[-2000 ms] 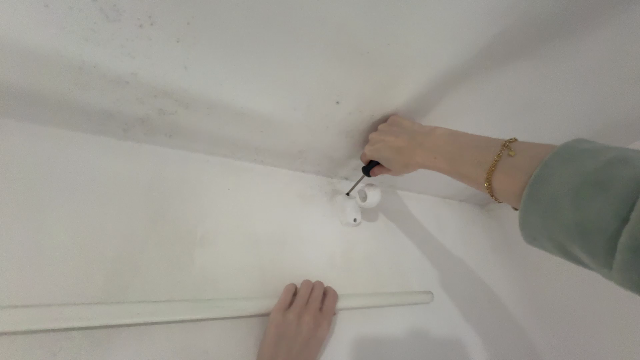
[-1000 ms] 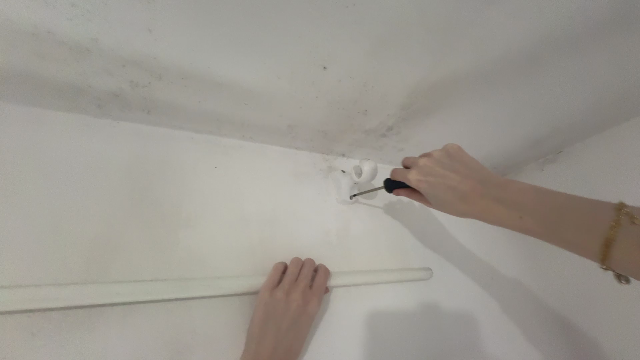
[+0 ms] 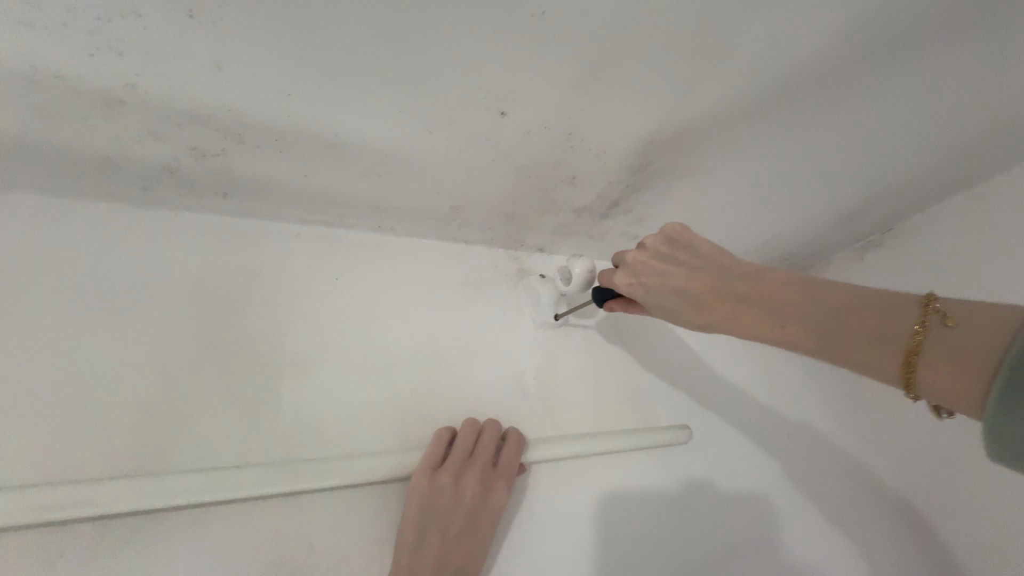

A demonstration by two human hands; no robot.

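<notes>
My right hand (image 3: 676, 280) grips a screwdriver (image 3: 604, 297) by its black handle. The thin metal shaft points down and left, and its tip meets a dark screw (image 3: 557, 318) low on a white wall bracket (image 3: 547, 302). A round white open socket (image 3: 577, 274) sticks out at the bracket's upper right. Below, my left hand (image 3: 464, 488) has its fingers curled over a long pale rod (image 3: 320, 478), which lies near-level along the wall. The rod's right end shows beyond the fingers; its left end is out of view. The thumb is mostly hidden.
The white wall (image 3: 240, 344) meets a white ceiling (image 3: 384, 88) with dark specks and stains just above the bracket. Another wall surface (image 3: 944, 248) rises at the right. Shadows of the arm and a blocky shape fall on the wall at lower right.
The screwdriver tip has moved from the bracket's upper screw spot to the lower screw, and my right hand has come down and right. My left hand stays on the rod.
</notes>
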